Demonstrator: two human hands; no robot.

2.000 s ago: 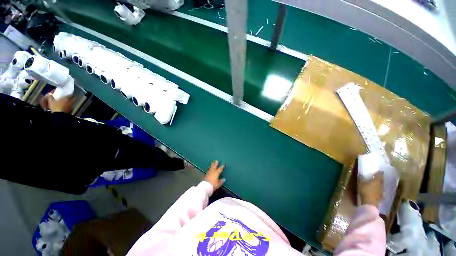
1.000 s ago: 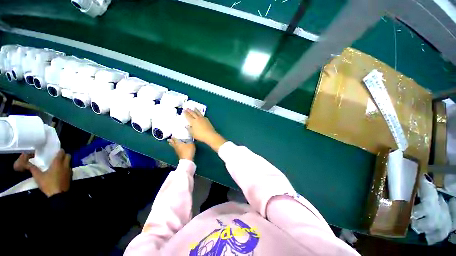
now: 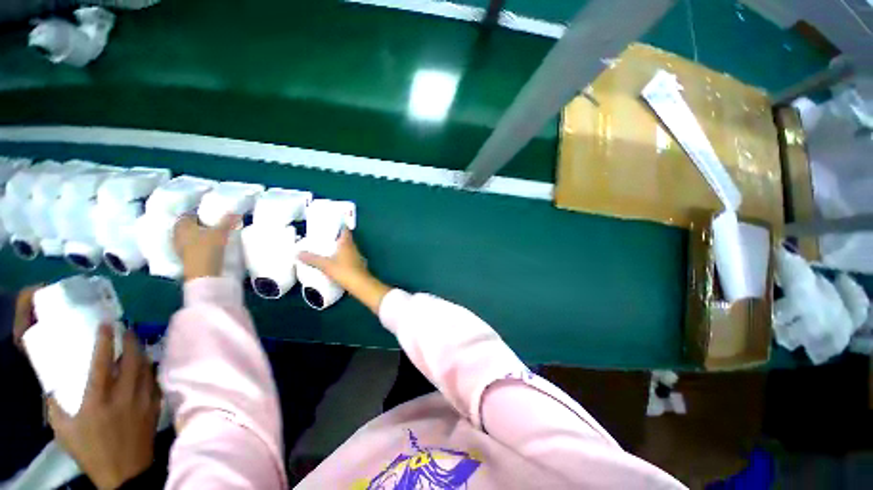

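White security cameras stand side by side in a row on the green bench, round lens ends towards me. My right hand [image 3: 342, 266] has its thumb and fingers around the security camera at the right end of the row [image 3: 324, 222]. My left hand [image 3: 205, 247] is around another security camera [image 3: 179, 196] further left in the row, covering part of it. Two cameras stand between my hands, one of them [image 3: 271, 251] fully visible. My left fingertips are partly hidden.
Another person's hands [image 3: 110, 412] hold a white camera [image 3: 72, 335] at the lower left. A metal post [image 3: 565, 86] rises by the conveyor. At right are flat taped cardboard [image 3: 613, 144], a white strip [image 3: 694, 144], and a cardboard tray [image 3: 732, 335] with white paper [image 3: 742, 258].
My right hand left the white item at the tray and came to the row's right end. My left hand has moved left along the row. The view has shifted.
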